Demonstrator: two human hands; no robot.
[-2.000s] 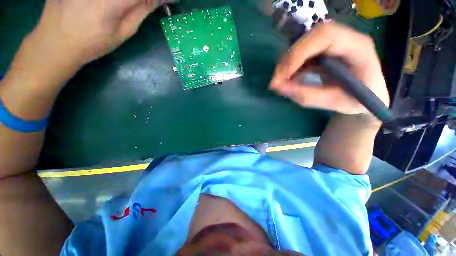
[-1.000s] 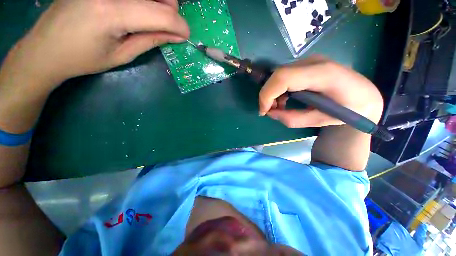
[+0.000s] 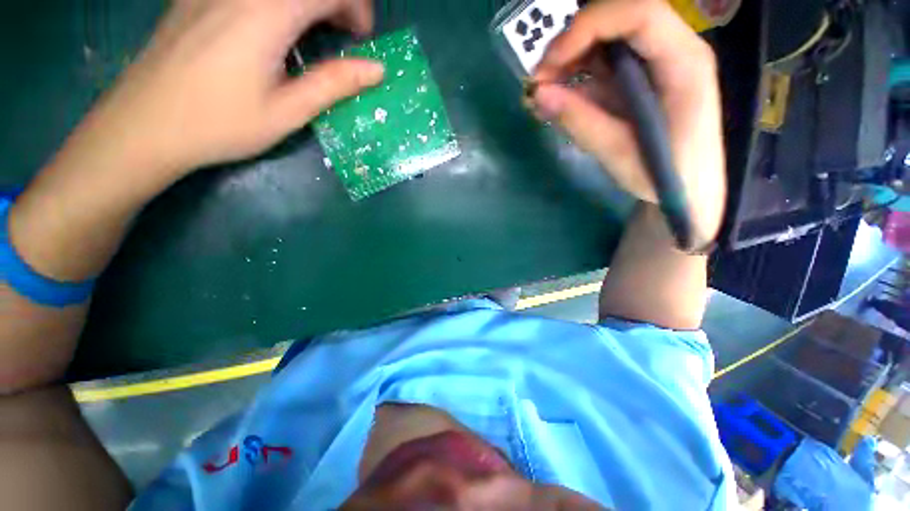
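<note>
A green circuit board (image 3: 384,125) lies tilted on the dark green mat, dotted solder side up, with a bright reflection along its lower edge. My left hand (image 3: 249,85), with a blue wristband, is at its upper left. The thumb tip overlaps the board and the other fingers curl beyond it; whether they hold anything is unclear. My right hand (image 3: 649,110) is closed around the black soldering iron (image 3: 654,145), right of the board and off it. The iron's tip cannot be made out. A clear tray (image 3: 521,50) with a white bottom and small black components is partly behind my right fingers.
A yellow roll (image 3: 706,10) is at the top right edge. Dark box-like equipment (image 3: 788,150) stands along the right side of the mat. Small bright specks lie on the mat at lower left. The mat's front edge is close to my blue shirt.
The iron has come away from the board, and my right hand has moved up beside the tray, partly covering it. My left thumb stays over the board's upper left. The view has shifted slightly.
</note>
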